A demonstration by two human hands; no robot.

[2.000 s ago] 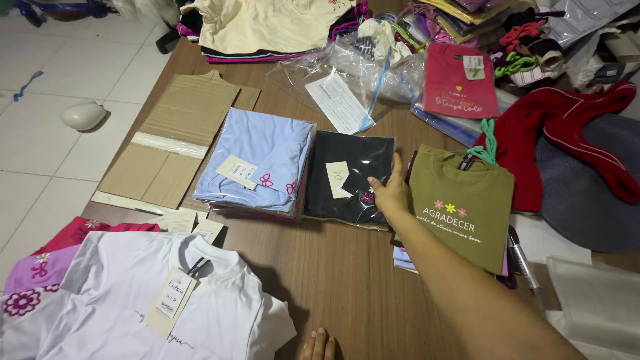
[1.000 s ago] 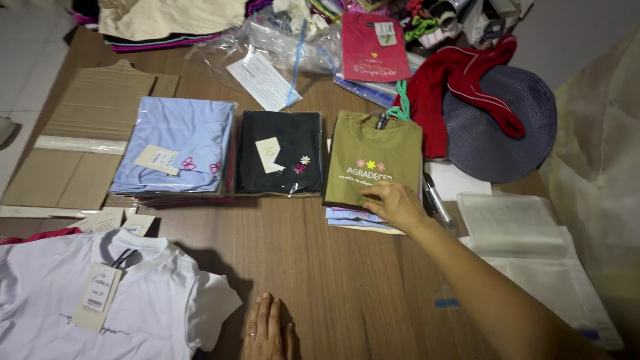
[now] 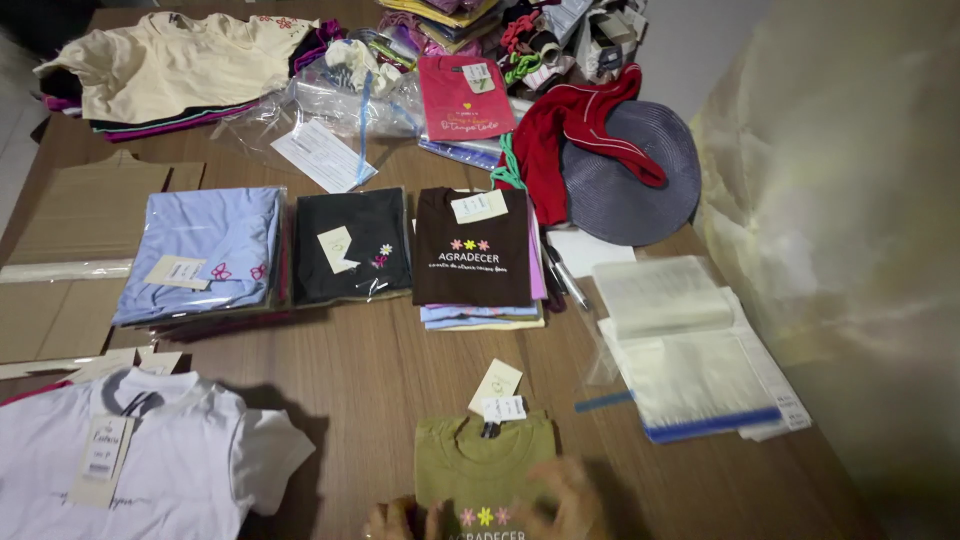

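Note:
A folded olive green T-shirt [image 3: 487,469] with a flower print lies at the near edge of the view, its paper tags above the collar. My left hand [image 3: 403,519] rests at its lower left side, fingers partly out of frame. Over its right side is my right hand [image 3: 562,499], blurred, so its hold is unclear. Beyond them a folded dark brown T-shirt [image 3: 470,281] tops a stack. To its left lie a bagged black garment [image 3: 352,247] and bagged light blue garments [image 3: 210,232]. A white T-shirt [image 3: 172,457] with a tag is spread at the near left.
Clear plastic bags [image 3: 697,367] with a blue edge lie at right, near pens [image 3: 566,277]. A round grey placemat [image 3: 630,172] carries a red garment [image 3: 555,142]. Cardboard [image 3: 67,225] is at left. A cream garment [image 3: 187,64] and a pink T-shirt [image 3: 466,97] lie farther back.
The olive T-shirt, before on top of the right stack with my right hand on it, now lies near me. The dark brown T-shirt now tops that stack. My right hand has moved back toward me.

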